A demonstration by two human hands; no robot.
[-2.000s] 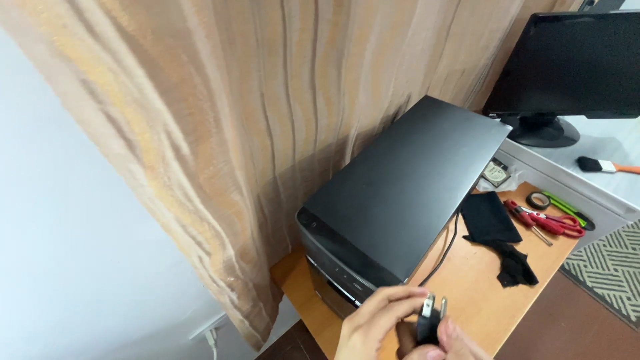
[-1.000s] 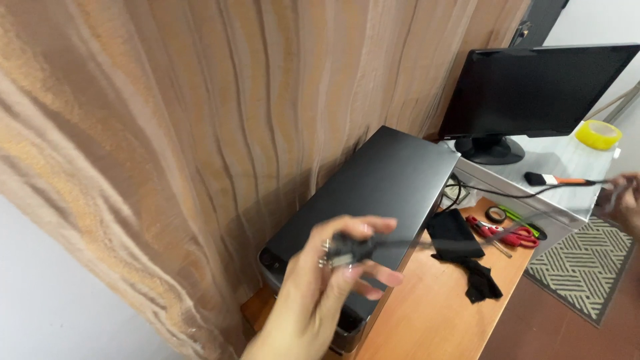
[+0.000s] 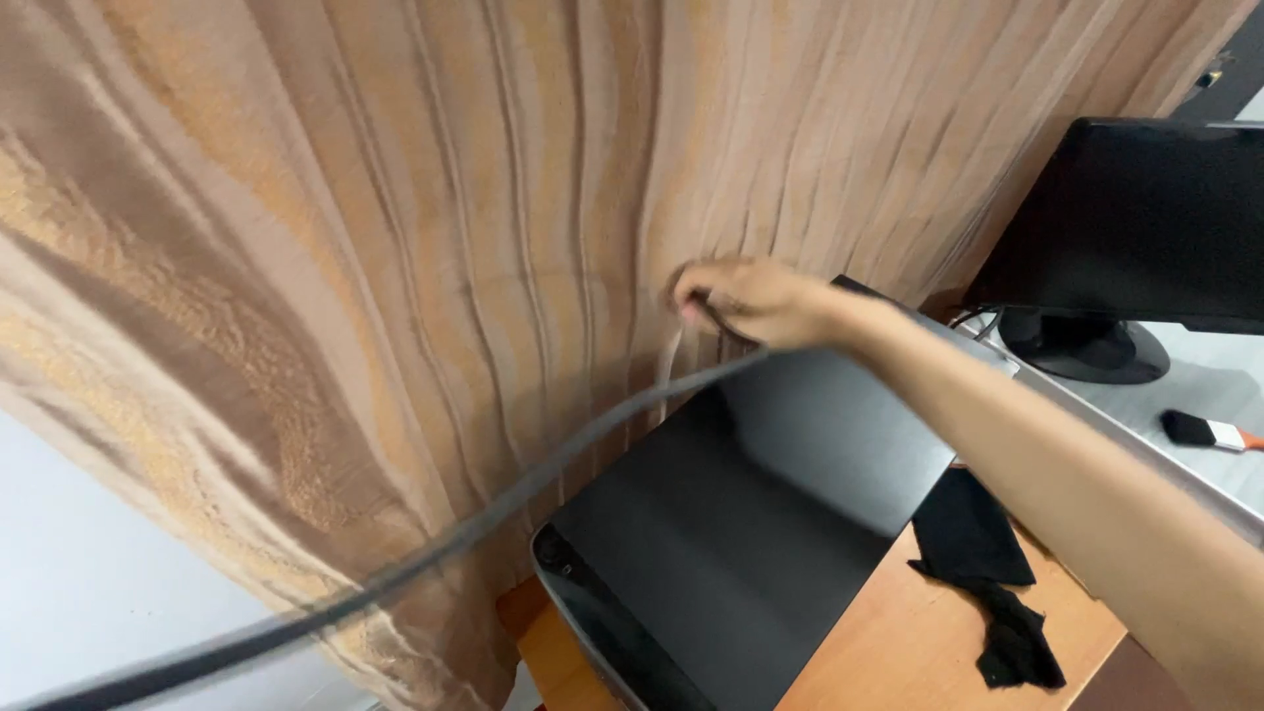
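Observation:
My right hand (image 3: pixel 741 301) reaches in from the right over the far side of a black computer tower (image 3: pixel 790 513) lying on its side. Its fingers are closed on a dark cable (image 3: pixel 474 528), close to the patterned curtain (image 3: pixel 553 197). From that hand the cable runs, blurred, across the view to the lower left edge. My left hand is out of view, and both ends of the cable are hidden or outside the frame.
The tower rests on a wooden table (image 3: pixel 889 632) with black cloths (image 3: pixel 973 528) beside it. At right, a black monitor (image 3: pixel 1165 227) and a paintbrush (image 3: pixel 1210 432) with black bristles stand and lie on a light surface.
The left hand, seen a second ago with the cable's plug, has left the view. My right hand has moved from the right edge to behind the tower, by the curtain, holding the cable.

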